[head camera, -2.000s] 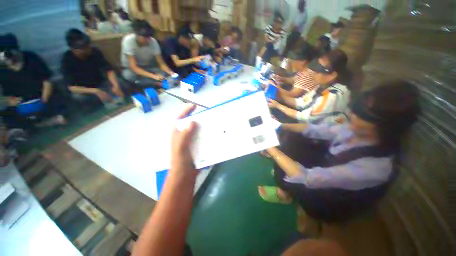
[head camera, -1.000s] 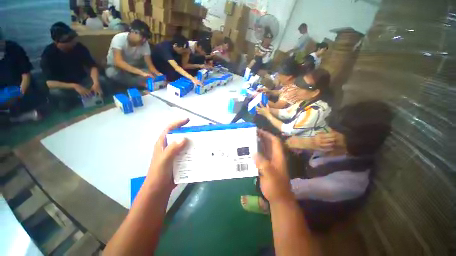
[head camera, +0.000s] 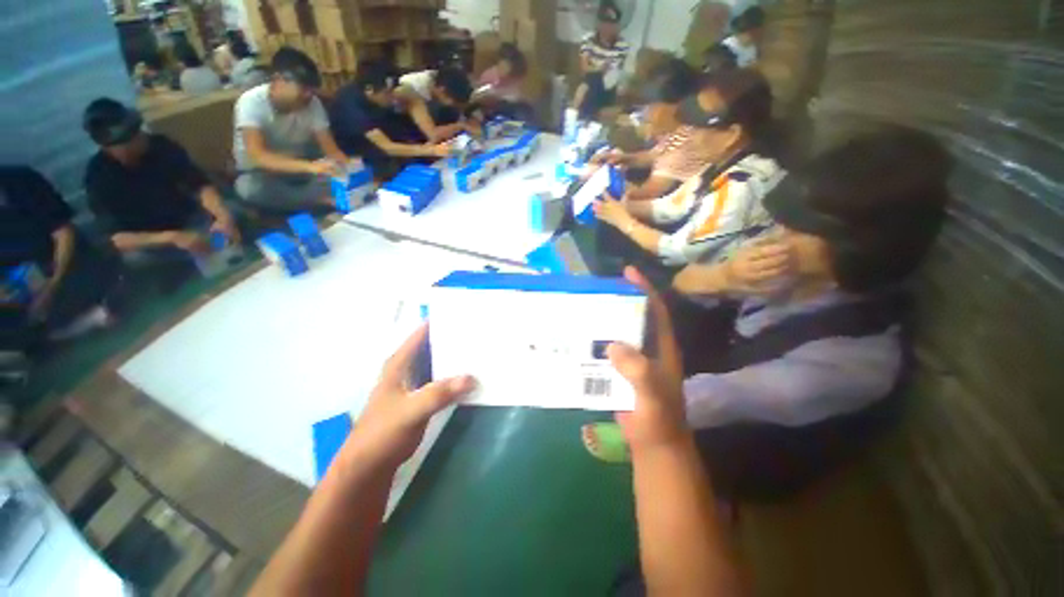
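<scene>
A blue and white retail box (head camera: 531, 338) is held up in front of me, its white face with small black print and a barcode towards me and its blue side on top. My left hand (head camera: 403, 402) grips the left end, thumb on the lower left of the white face. My right hand (head camera: 651, 373) grips the right end, thumb over the dark printed square. The fingers behind the box are hidden.
A white board (head camera: 251, 338) lies beyond and left. A smaller blue box (head camera: 331, 444) stands at its near edge. Blue boxes in rows (head camera: 411, 190) stand farther down. People sit along both sides, one close at right (head camera: 817, 338). Slatted pallet wood is at lower left.
Two seconds ago only my left hand held the box, tilted; my right hand then took its right end. Since one second ago, my left hand has slid lower and the box is turned slightly.
</scene>
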